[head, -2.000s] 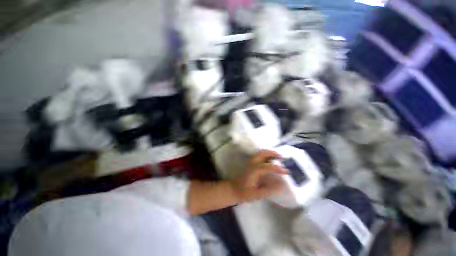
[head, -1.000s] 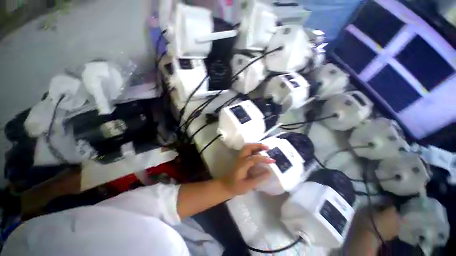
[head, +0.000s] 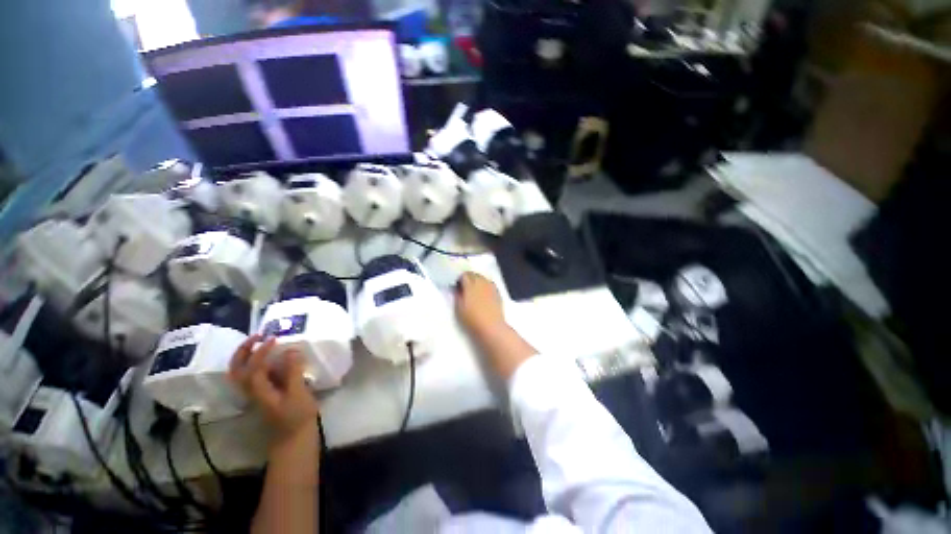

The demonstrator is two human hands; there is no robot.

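Note:
My left hand (head: 276, 382) is on the lower left of a white security camera (head: 321, 339), fingers bent against its housing. That camera stands between another white camera (head: 198, 367) on its left and a third (head: 405, 313) on its right, whose black cord hangs over the front edge. My right hand (head: 478, 298) is low over the white table (head: 459, 363), right of the third camera. Its fingers are bent; blur hides whether it holds anything small.
More white cameras (head: 374, 196) stand in rows behind and at left. A monitor (head: 282, 99) with four dark tiles is at the back. A black mouse (head: 549, 258) lies on a black pad (head: 525, 273). A black bin (head: 777, 349) holding white cameras is at right. Black cords (head: 130, 443) hang at front left.
The view has swung right, bringing the monitor to the upper left and the pad and bin into view. My left hand is still at a camera. My right hand now shows clearly on the table's right.

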